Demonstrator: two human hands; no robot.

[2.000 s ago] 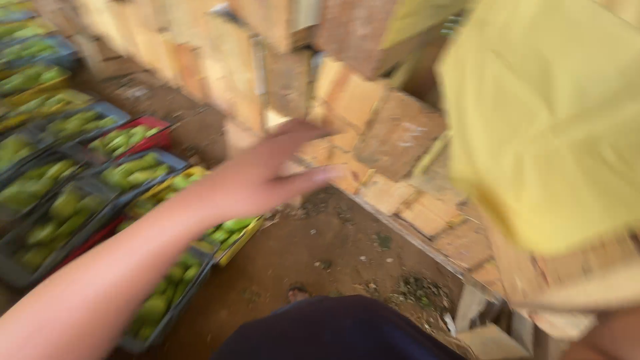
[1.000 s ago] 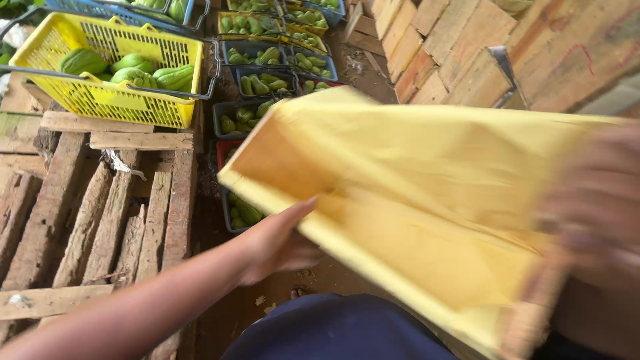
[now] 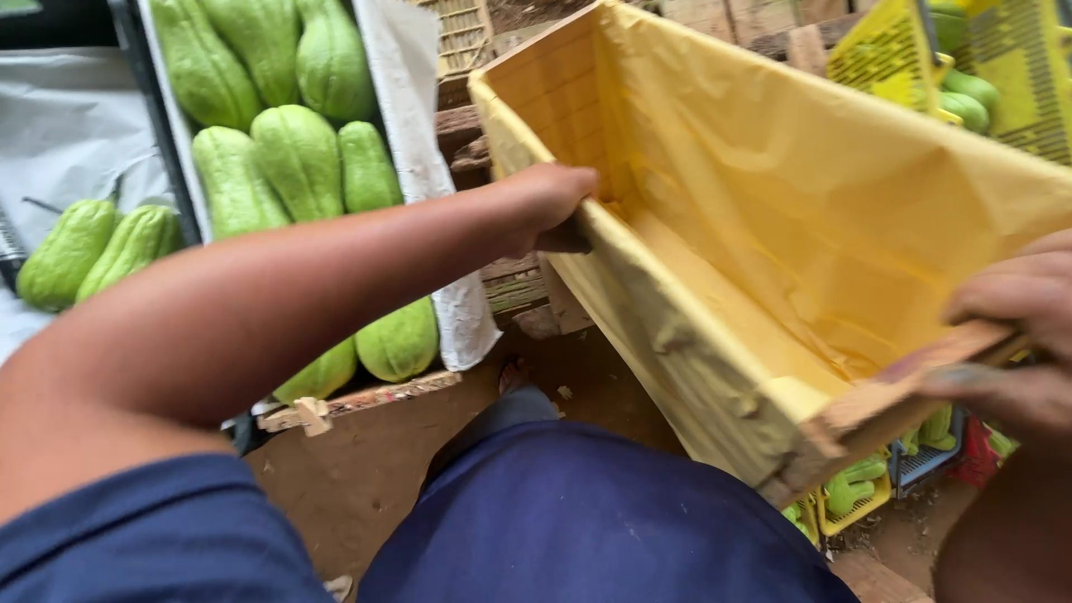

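Note:
A wooden crate lined with yellow sheeting [image 3: 703, 314] is tilted in front of me, and no produce shows inside it. My left hand [image 3: 557, 201] grips the rim of its near long side, thumb side up, with some fingers hidden under the edge. At the right, my right hand [image 3: 1017, 327] holds the bare wooden end board of the same crate. Left of the crate, pale green chayotes [image 3: 297, 159] lie in rows in a box lined with white sheeting [image 3: 419, 109]; my left forearm passes over that box.
Two more chayotes [image 3: 71, 251] lie on white sheeting at the far left. Yellow plastic baskets [image 3: 883, 59] holding chayotes stand at the upper right, with smaller filled baskets [image 3: 854, 498] at the lower right. Wooden slats [image 3: 515, 285] lie behind the crate; brown ground shows below.
The view has swung strongly round. My left hand, bare two seconds ago and beside the yellow-lined crate one second ago, now grips its rim. The box of chayotes at the left has come into view.

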